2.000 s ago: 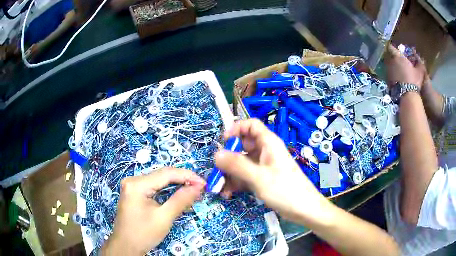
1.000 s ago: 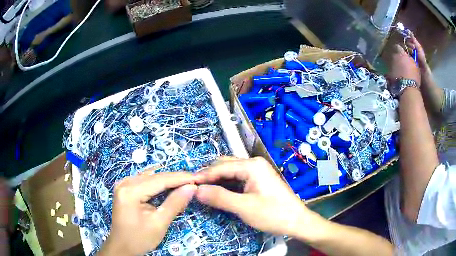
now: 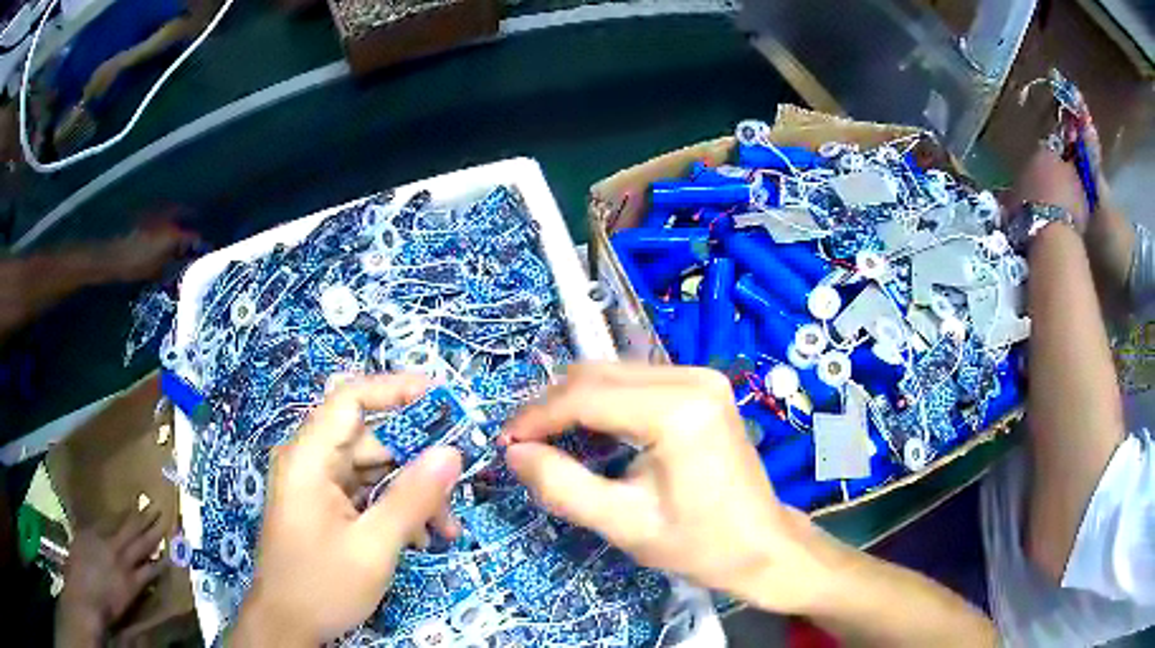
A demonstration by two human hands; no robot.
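Note:
My left hand (image 3: 336, 506) holds a small blue circuit board (image 3: 424, 425) between thumb and fingers, above the white tray (image 3: 552, 203). My right hand (image 3: 671, 475) is just right of the board, thumb and forefinger pinched on a tiny red piece (image 3: 505, 442), perhaps a plug or lead end. Thin white wires run beside the board near my left thumb. The tray under my hands is heaped with circuit boards, tangled leads, white rings and discs.
The right carton (image 3: 616, 241) holds blue batteries (image 3: 717, 310), grey plates (image 3: 841, 446) and wired parts. A small left carton (image 3: 101, 462) stands behind another person's hand (image 3: 112, 570). Another arm (image 3: 89, 272) reaches in at left. A person at right holds wired parts (image 3: 1077, 127). A brown box (image 3: 418, 36) stands at the back.
The blue battery held in my right hand two seconds ago is gone from it. My left hand now shows a circuit board. Another person's hands have come in at the left.

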